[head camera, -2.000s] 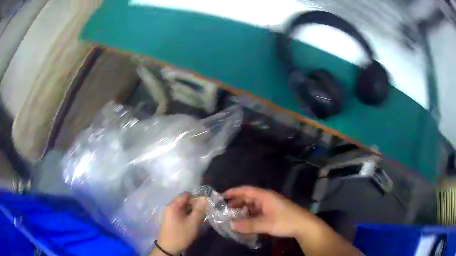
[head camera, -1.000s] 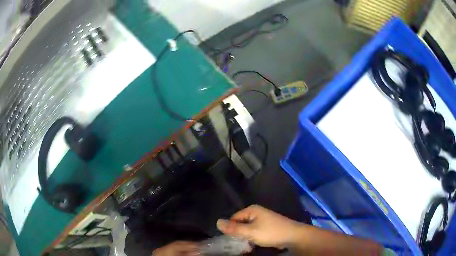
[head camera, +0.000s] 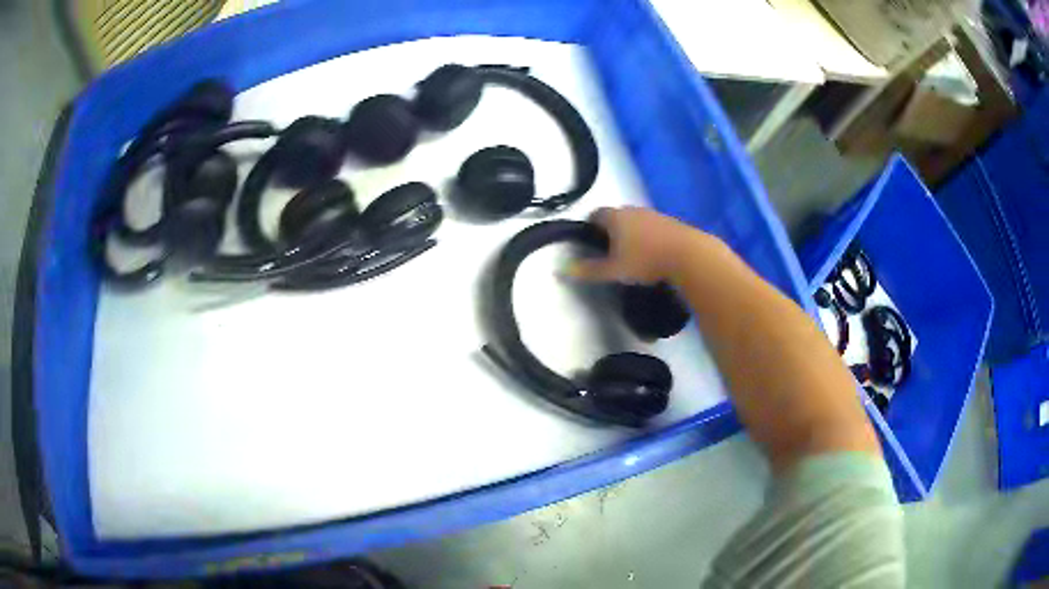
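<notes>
A black headset [head camera: 503, 293] with two round ear cups and a thin boom lies on the white liner at the right side of a blue tote [head camera: 745, 219]. My right hand [head camera: 644, 247] reaches in from the right, its fingers on the headband's upper end beside the upper ear cup, which the hand partly hides. The lower ear cup shows near the tote's front wall. My left hand is out of the picture.
Several other black headsets [head camera: 380, 129] lie along the back and left of the same tote. A smaller blue tote [head camera: 961, 299] with black headsets stands at the right. A wooden shelf or box [head camera: 857, 104] is behind, and a ribbed yellowish thing [head camera: 138, 25] is at the upper left.
The view has swung right from the green bench to the tote. My right hand has left the clear plastic and is now on a headset in the tote. My left hand has gone out of view.
</notes>
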